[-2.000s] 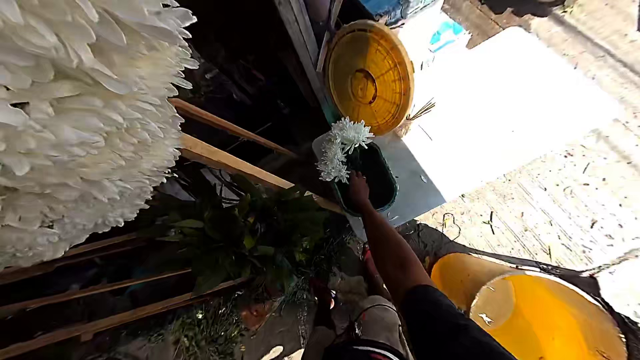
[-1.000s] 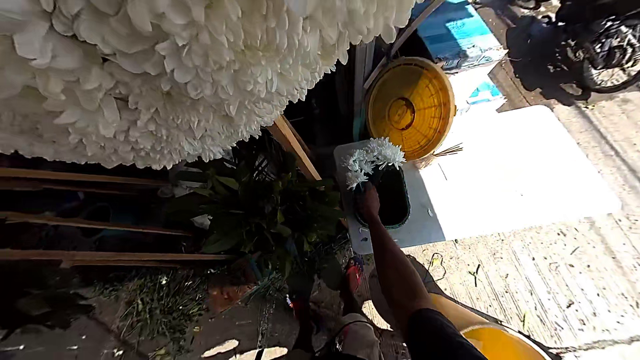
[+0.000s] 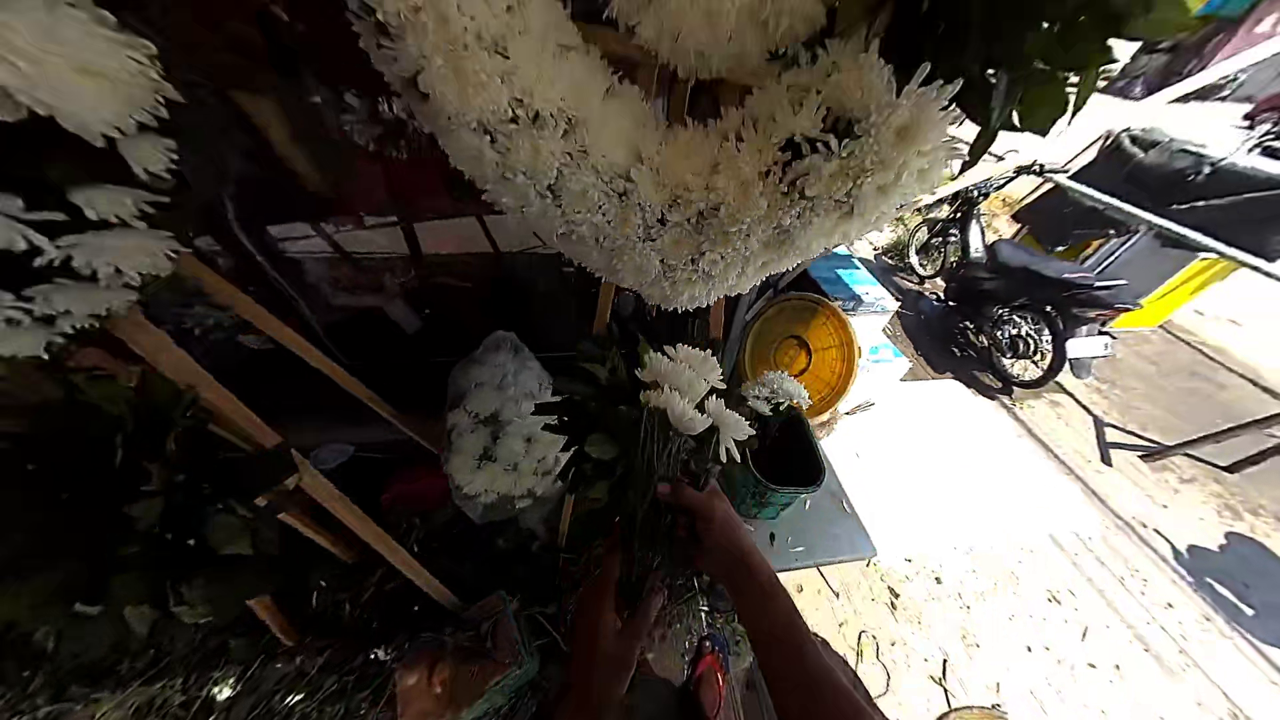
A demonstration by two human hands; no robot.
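Observation:
White chrysanthemums [image 3: 685,385] on green stems stand in front of me, left of a dark green container [image 3: 775,475]. My right hand [image 3: 700,515] is closed around their stems just below the blooms. Lower down, my left hand [image 3: 620,600] is beside the shaded stems and leaves, its fingers apart; whether it touches them is unclear. Another white bloom [image 3: 777,391] rests at the container's rim. A clear plastic wrap with white flowers [image 3: 505,450] is to the left. Above hangs a large white flower arrangement [image 3: 680,190].
The container is on a white table [image 3: 940,480] beside a yellow plastic basket [image 3: 802,352]. Wooden slats [image 3: 350,510] slant across the left. A motorcycle [image 3: 1010,285] is parked at the right. A blue and white box [image 3: 855,285] is behind the basket.
My right hand has moved from the green container to the left, with white flowers in it. My left hand has come into view. The view has shifted widely, now showing the whole motorcycle.

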